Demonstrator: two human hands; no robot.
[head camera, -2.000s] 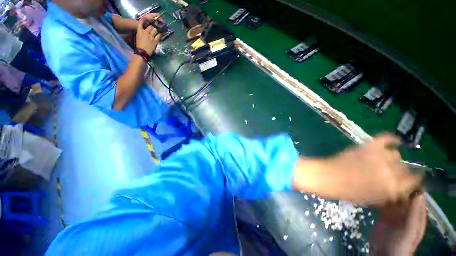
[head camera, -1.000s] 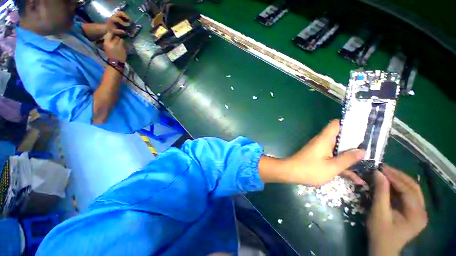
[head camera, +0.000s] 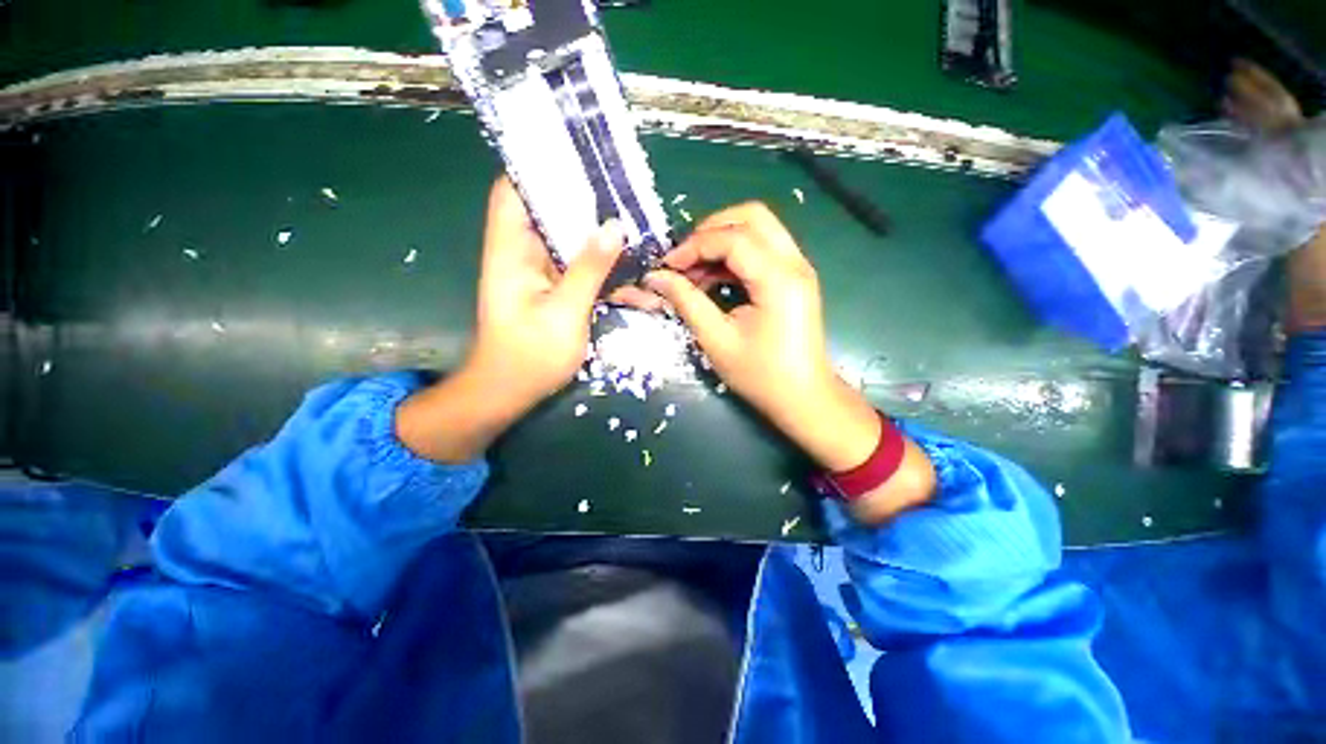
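An opened phone unit (head camera: 560, 146) is held tilted above the bench mat, its circuit end pointing up and away. My left hand (head camera: 535, 298) grips its lower left side, with the thumb on the near end. My right hand (head camera: 756, 313) is at the phone's near right corner, thumb and index finger pinched together there. Whether a film is between those fingertips is too small to tell. A heap of small white flakes (head camera: 640, 353) lies on the mat just below the hands, partly covered by them.
A pale worn rail (head camera: 829, 119) runs across behind the phone. Another phone unit (head camera: 977, 41) lies on the green belt. A thin black stick (head camera: 844, 189) lies near the rail. At right are a blue bin (head camera: 1083, 233), clear bags (head camera: 1236, 189), a silver cylinder (head camera: 1240, 425) and another person's arm.
The view has swung right, so the left neighbour is out of view and the blue bin shows. My hands have stayed at the phone's near end since one second ago; it was raised into view before that.
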